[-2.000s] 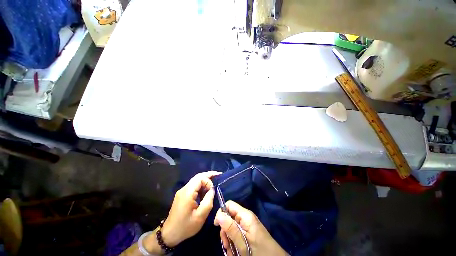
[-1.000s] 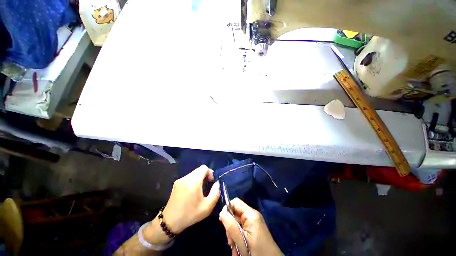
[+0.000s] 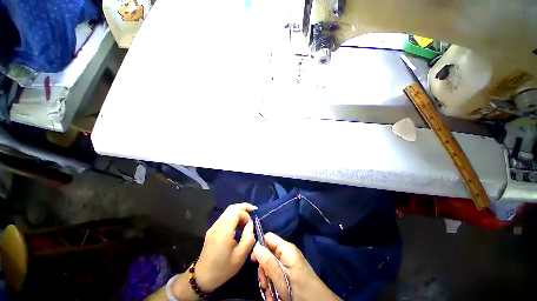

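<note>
A dark navy garment hangs below the front edge of the table. My left hand pinches the garment's edge between thumb and fingers. My right hand holds small metal scissors, with the blades pointing up at the garment beside my left fingertips. Whether the blades are open cannot be told. A pale thread runs from near the blade tips up to a corner of the cloth, then down to the right. The cloth inside my left fingers is hidden.
The white sewing table lies ahead, with a cream sewing machine at the back. A wooden ruler, a pale chalk piece and a thin pointed tool lie at the right. Blue cloth is at upper left.
The view has shifted slightly. My left fingers have closed in beside the scissor tips, and the cloth strip held flatter a second ago is now more folded. The scissors stay in my right hand.
</note>
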